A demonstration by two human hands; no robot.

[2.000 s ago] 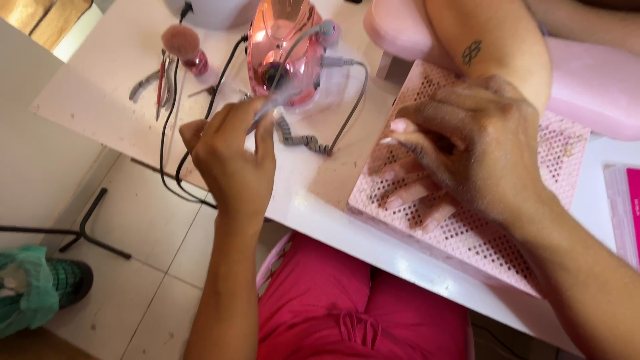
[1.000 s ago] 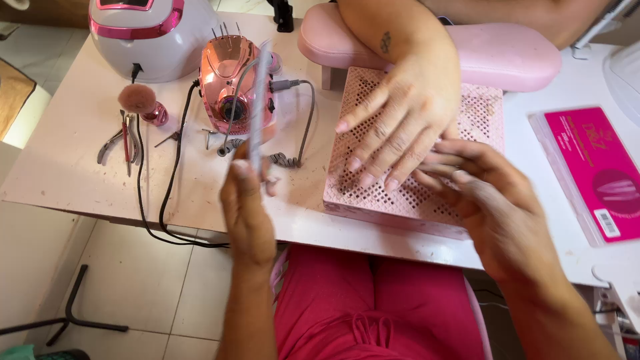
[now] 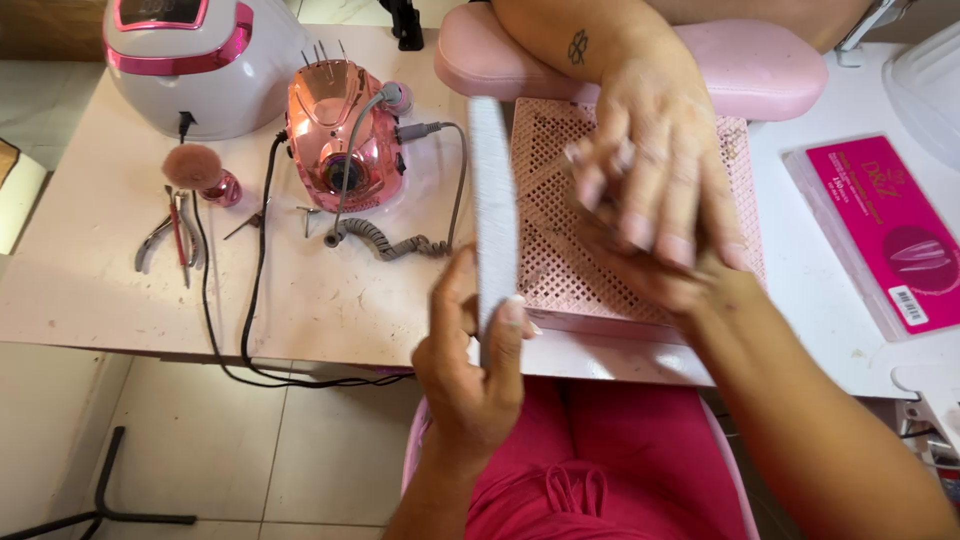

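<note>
My left hand (image 3: 476, 352) grips a grey nail file (image 3: 493, 217) near its lower end; the file stands upright in front of the pink perforated dust collector (image 3: 592, 277). Over that collector my right hand (image 3: 637, 255) is under another person's hand (image 3: 660, 150), its palm and fingers partly hidden and blurred. The other person's fingers point down toward me, and their forearm lies across a pink padded armrest (image 3: 757, 67). Whether my right fingers close around that hand is hard to see.
A rose-gold nail drill machine (image 3: 337, 127) with a coiled cord (image 3: 382, 244), a white nail lamp (image 3: 202, 82), a brush (image 3: 193, 166) and cuticle nippers (image 3: 157, 240) are on the left. A pink nail tip box (image 3: 885, 232) lies on the right. Black cables hang over the table edge.
My left hand still holds the file, which has moved closer to the dust collector. My right hand has gone from the side of the other person's hand to beneath it.
</note>
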